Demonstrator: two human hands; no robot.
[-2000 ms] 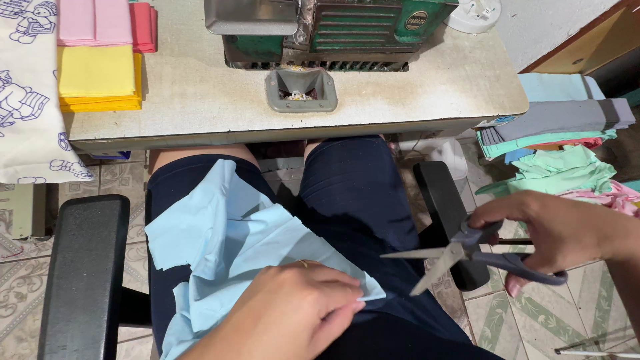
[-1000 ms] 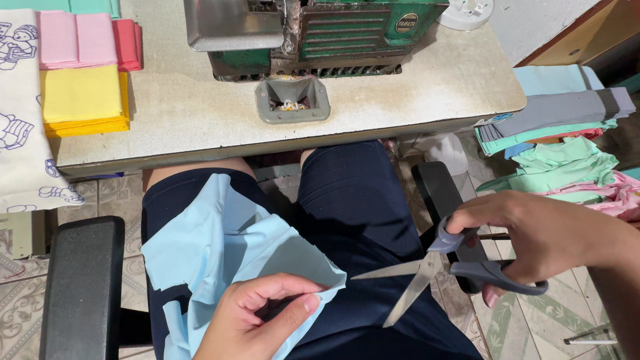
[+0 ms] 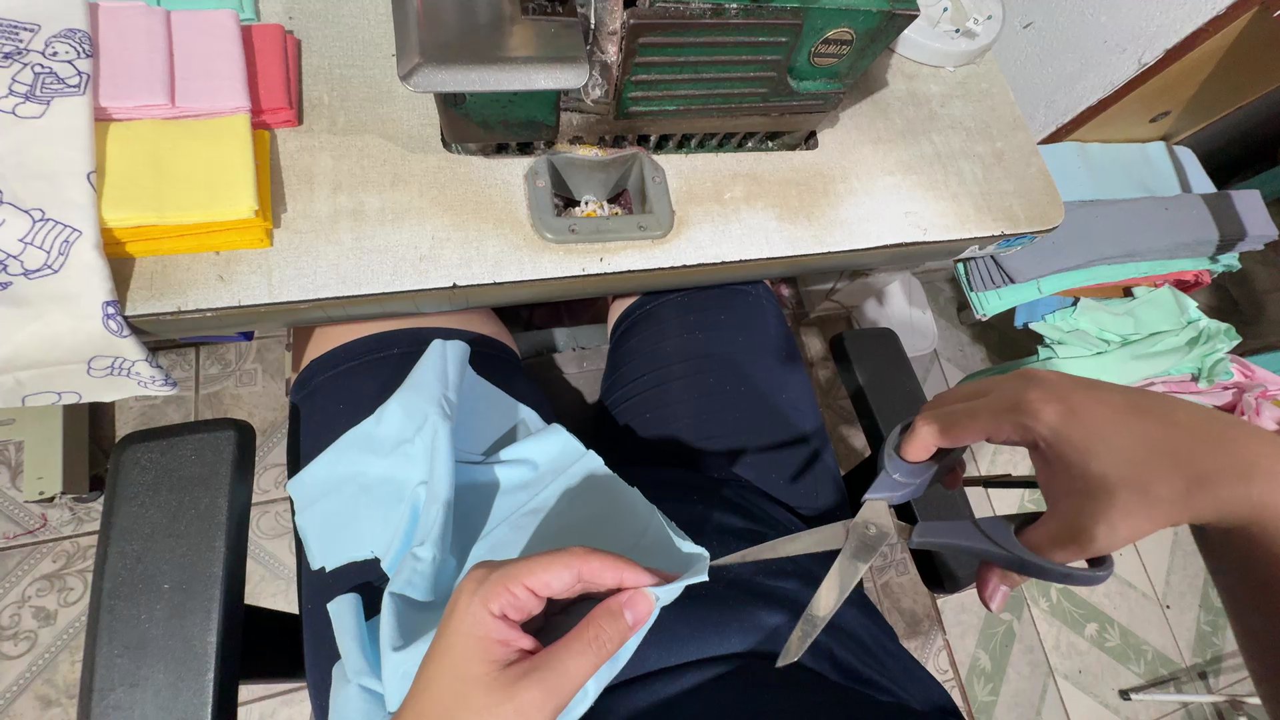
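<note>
Light blue fabric (image 3: 480, 470) lies crumpled over my lap on dark shorts. My left hand (image 3: 550, 630) pinches its edge between thumb and forefinger, near the fabric's right corner. In my right hand (image 3: 1060, 470) is a pair of scissors (image 3: 875, 530) with grey handles, its blades spread wide and pointing left. The upper blade's tip is at or very near the fabric corner; whether they touch I cannot tell. The lower blade points down over the shorts.
A green sewing machine (image 3: 720, 70) stands on the worktable (image 3: 400, 220), behind a grey scrap chute (image 3: 600, 225). Folded yellow cloth (image 3: 180, 175) and pink cloth (image 3: 170, 60) lie at left. Chair armrests (image 3: 170, 560) flank my lap. More folded fabric (image 3: 1110, 230) is stacked at right.
My left hand has turned from knuckles-up to showing its thumb and forefinger pinching the cloth. The scissors have stayed spread in my right hand.
</note>
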